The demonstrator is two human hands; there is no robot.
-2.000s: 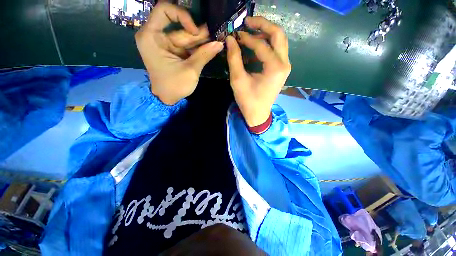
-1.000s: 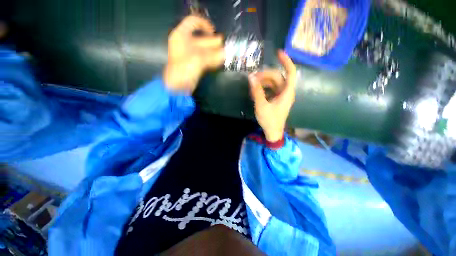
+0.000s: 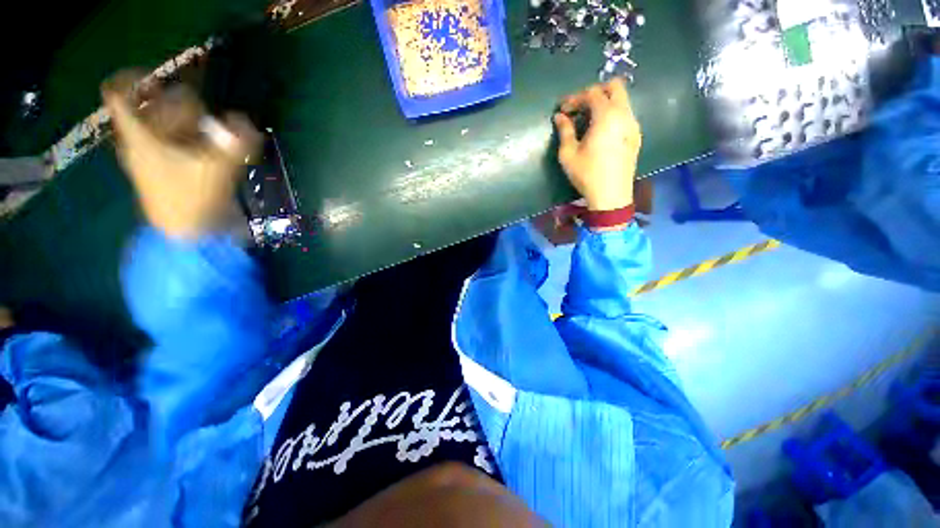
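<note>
A half-assembled phone (image 3: 270, 191), a dark slab with small white marks, lies on the green bench beside my left hand; its shiny circuit-board end (image 3: 276, 228) points toward me. My left hand (image 3: 183, 155) is blurred at the left, over the phone's left side; whether it grips anything is unclear. My right hand (image 3: 603, 144) is at the right with curled fingers, just below a loose pile of small dark and silvery components (image 3: 593, 23). Its fingertips are partly hidden, so I cannot tell if a component is between them.
A blue parts bin (image 3: 456, 107) with orange and blue bits is at the top middle. Tiny white flecks dot the bench (image 3: 356, 155). A whitish pocketed tray (image 3: 794, 113) with a green-patched label is at the right. Blue-clothed people are partly visible at both sides.
My hands have moved apart: the left to the left, the right toward the loose pile. The phone now lies at the left of the view. The bin appears further left as the view shifted.
</note>
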